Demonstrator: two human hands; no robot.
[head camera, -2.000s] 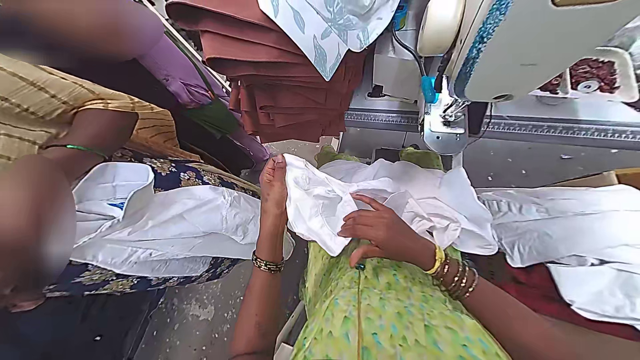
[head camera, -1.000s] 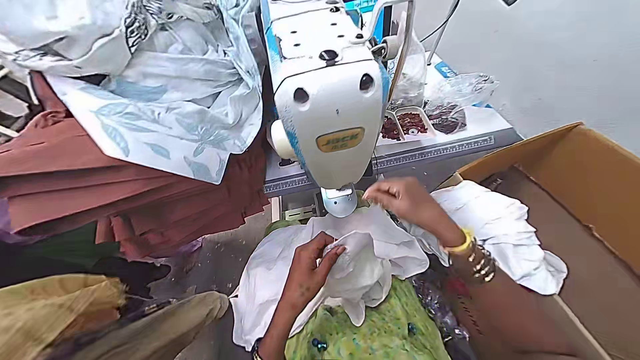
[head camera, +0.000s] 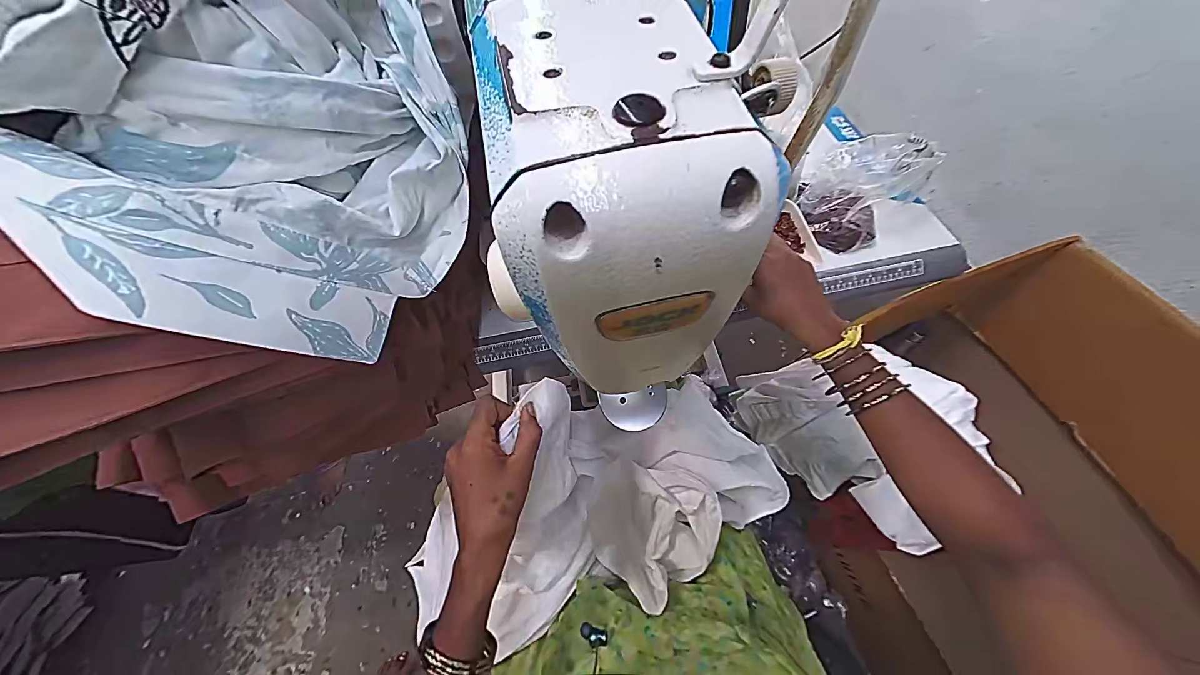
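Note:
A white cloth garment (head camera: 647, 487) lies bunched over my green-patterned lap, just below the head of a white Jack sewing machine (head camera: 647, 234). My left hand (head camera: 492, 469) pinches a folded edge of this garment between thumb and fingers, left of the machine head. My right hand (head camera: 792, 291) reaches to the right side of the machine head, near a tray of small dark red pieces (head camera: 795, 234). Its fingertips are hidden behind the machine, so what they touch does not show.
Brown folded fabric (head camera: 187, 394) and a leaf-printed cloth (head camera: 216, 253) are piled at left. An open cardboard box (head camera: 1078, 375) stands at right, more white cloth (head camera: 825, 422) beside it. A clear plastic bag (head camera: 862, 187) sits on the machine table (head camera: 900, 253).
The view has swung right and closer to the machine. My right hand has gone from in front of the machine head to its right side, by the tray. My left hand still holds white cloth.

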